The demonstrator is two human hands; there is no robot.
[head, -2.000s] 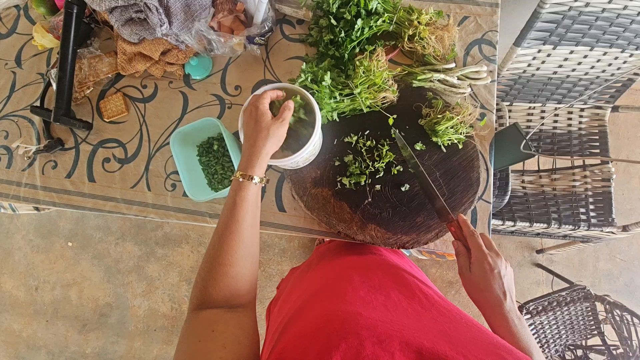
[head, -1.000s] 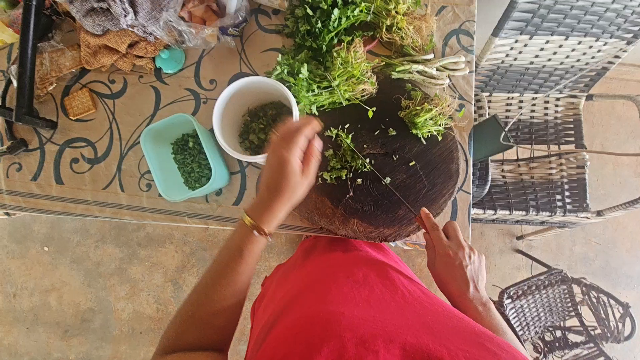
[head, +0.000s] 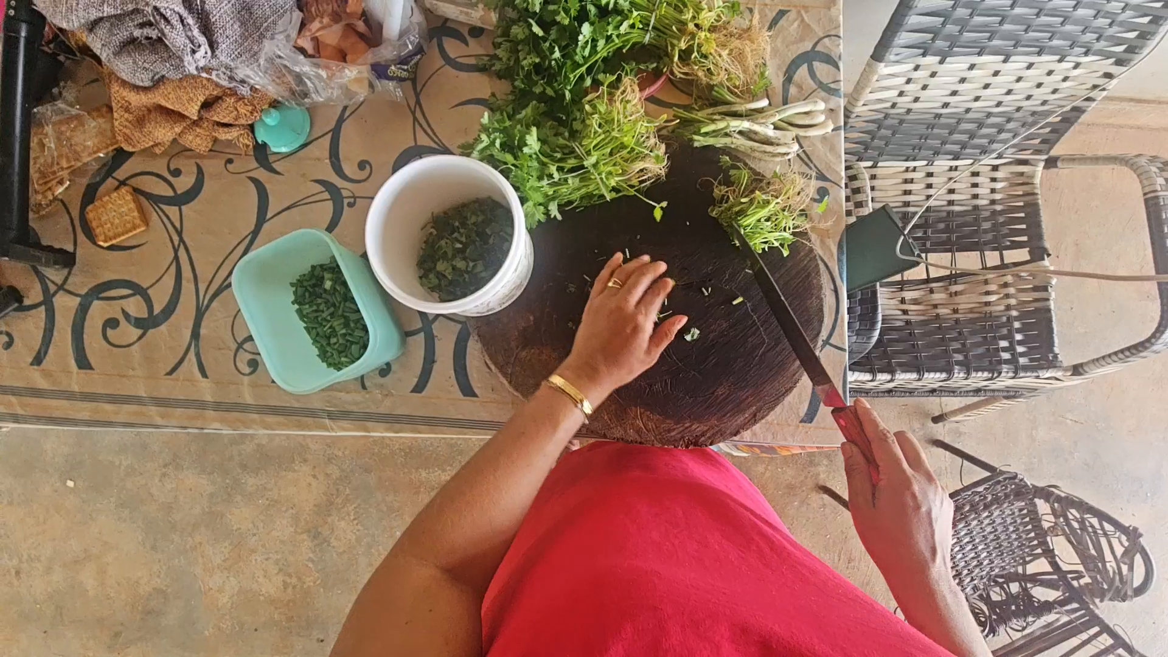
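My left hand (head: 625, 319) rests palm down on the round dark wooden chopping block (head: 721, 365), over small green bits; whether it covers more herbs cannot be told. My right hand (head: 894, 465) grips a long knife (head: 794, 328) by its red handle, the blade slanting up across the block toward a small rooted bunch of herbs (head: 762, 208). Leafy parsley-like bunches (head: 584, 137) lie at the block's far side, beside pale bundled stalks (head: 766, 123). Left of the block, a white plastic tub (head: 388, 228) holds chopped leaves, and a turquoise container (head: 265, 301) holds finely cut greens.
A turquoise lid (head: 282, 129), a cracker (head: 117, 217), cloths (head: 182, 114) and plastic bags lie at the far left of the patterned tablecloth (head: 210, 196), near a black stand (head: 20, 137). Woven chairs (head: 967, 201) stand right of the table, with a cord across one.
My left hand has gone from inside the white tub to the block. The loose pile of cut herbs seen there earlier no longer shows. The knife tip now reaches the small rooted bunch.
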